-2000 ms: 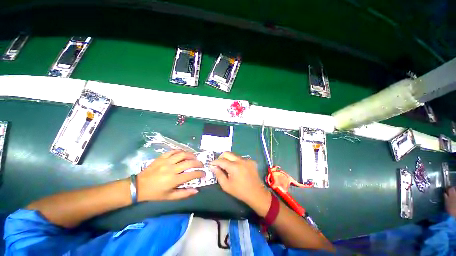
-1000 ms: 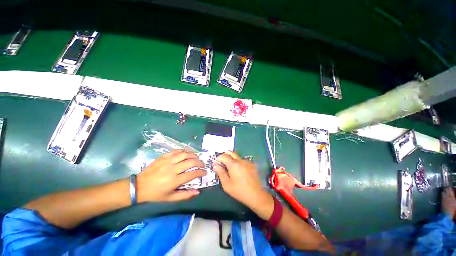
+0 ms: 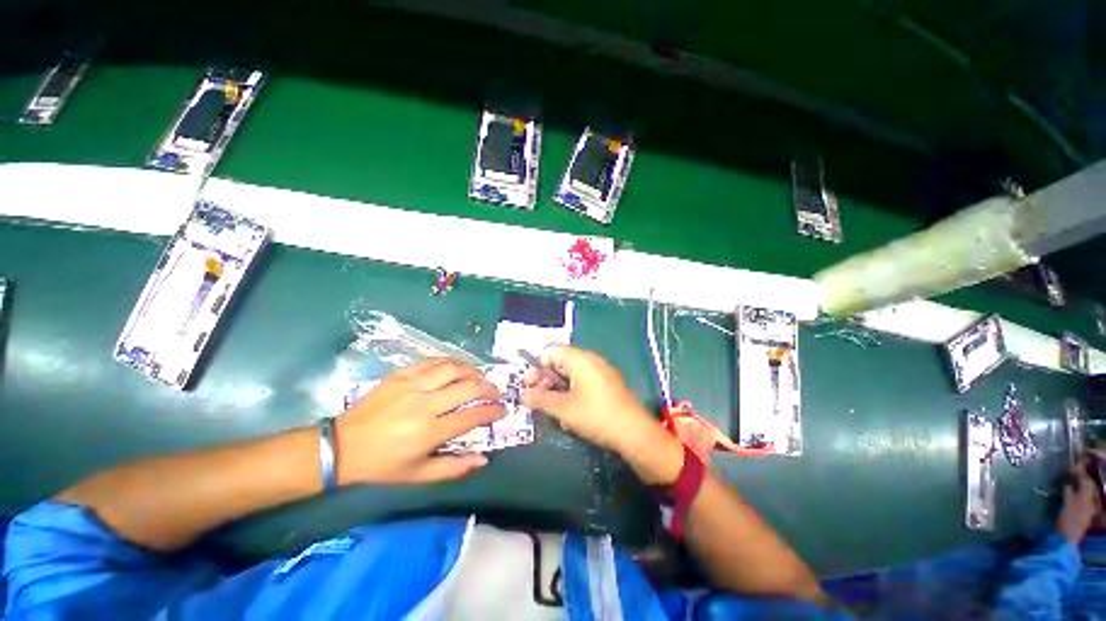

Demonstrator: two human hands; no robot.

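A white phone housing (image 3: 507, 427) lies on the dark green mat in front of me, partly hidden under my hands. My left hand (image 3: 418, 425) lies over its left part and holds it. My right hand (image 3: 582, 394) is at its upper right end, fingers pinched on a small dark thin tool, perhaps tweezers (image 3: 529, 360). The tool's tip cannot be made out. A white square sheet with a black upper part (image 3: 535, 322) lies just behind the housing. Clear shiny strips (image 3: 406, 340) lie behind my left hand.
Open housings lie at left (image 3: 194, 297) and right (image 3: 769, 382). A red air gun (image 3: 703, 434) lies beside my right forearm. A red-pink heap (image 3: 583, 256) sits on the white strip (image 3: 352, 228). Phones (image 3: 506, 158) lie on the green belt. Another person's hand (image 3: 1077, 503) is at far right.
My right hand has risen slightly and turned, showing the dark tool. My right forearm now covers more of the air gun. The belt phones have shifted right.
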